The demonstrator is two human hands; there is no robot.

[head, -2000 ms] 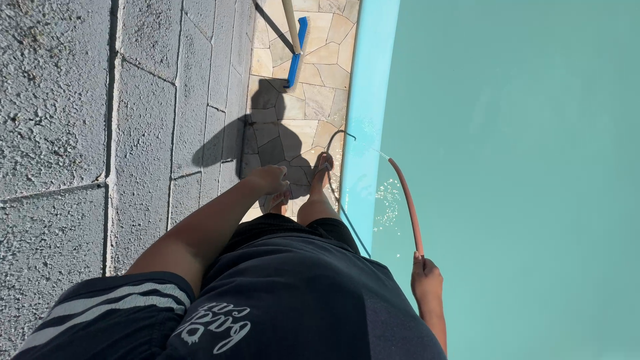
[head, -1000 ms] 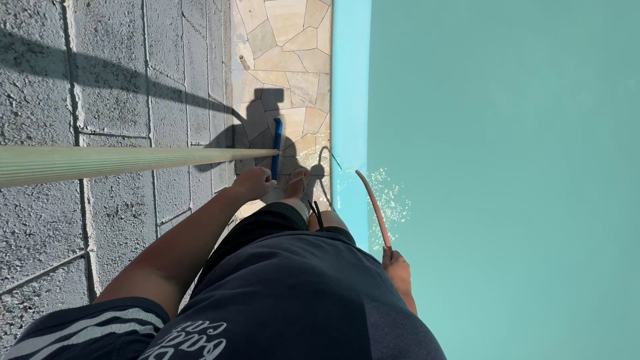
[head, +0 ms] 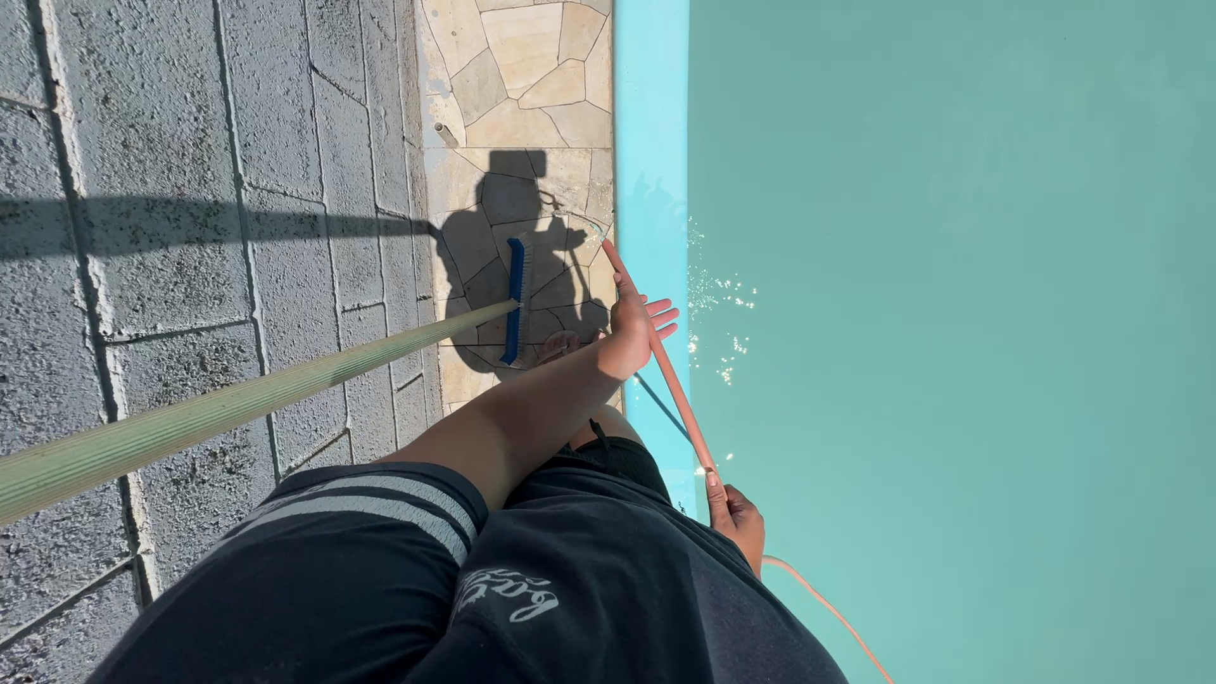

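My right hand grips an orange-red hose at the pool's edge. The hose runs up and left, and a thin stream of water leaves its end over the paving. My left hand is against the upper part of the hose, with thumb up and fingers spread on its far side, not closed around it. To the left, a blue pool brush with pale bristles is above the stone paving, joined to a ribbed, pale green pole that reaches the left edge of the view. Neither hand touches the brush or pole.
A rough grey block wall stands at the left. Irregular stone paving lies between it and the light blue pool edge. Greenish pool water fills the right side. Part of a foot shows beside the brush, and more hose trails at the lower right.
My left hand has moved right, from near the brush to the hose. The hose end has swung left, from over the pool edge to the paving. The view has shifted.
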